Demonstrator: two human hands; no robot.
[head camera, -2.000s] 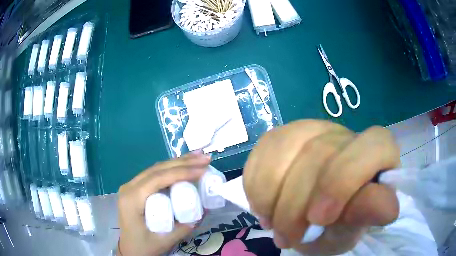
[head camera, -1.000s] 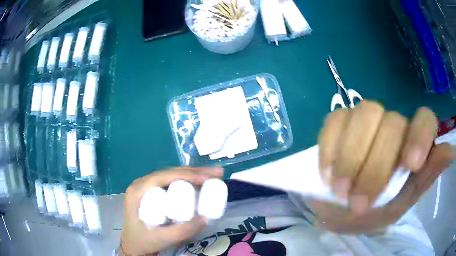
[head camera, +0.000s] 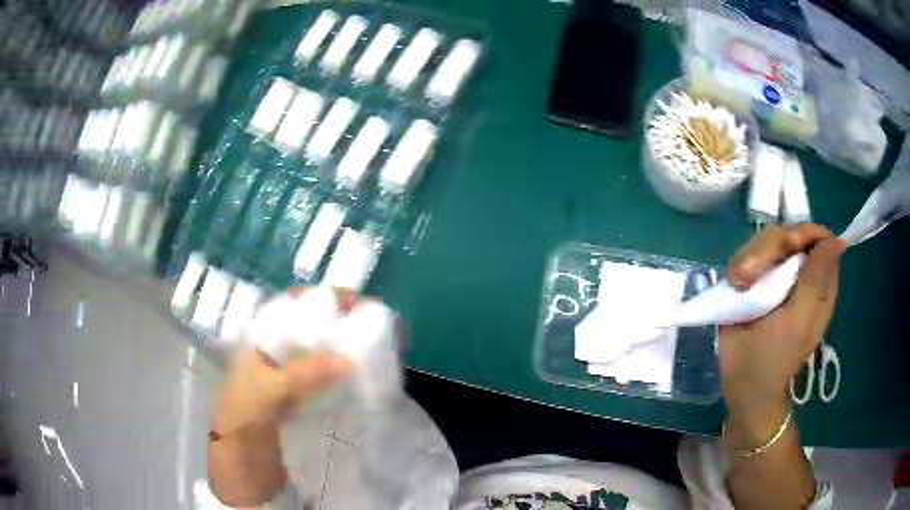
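Observation:
My left hand (head camera: 289, 374) is blurred at the lower left, at the near edge of the blister tray (head camera: 249, 194). It holds white housings (head camera: 319, 319) whose number and outlines blur together. My right hand (head camera: 783, 309) is closed on a white cloth cone (head camera: 733, 302), which points left over the small clear box (head camera: 559, 369). White cloth squares (head camera: 634, 324) lie flat in that box. Whether a tool is inside the cone is hidden. The blister tray holds rows of white housings, with some slots empty.
A tub of cotton swabs (head camera: 698, 149) stands behind the box, with two white blocks (head camera: 778, 184) beside it. A phone (head camera: 597, 70) lies farther back. A printed soft pack (head camera: 753, 65) is at the back right. Scissors handles (head camera: 818, 374) show past my right wrist. More trays (head camera: 120, 139) are at far left.
The view has swung left. My left hand has moved with the housings from near the lap to the blister tray's near edge. My right hand has moved up beside the small box with the cloth cone.

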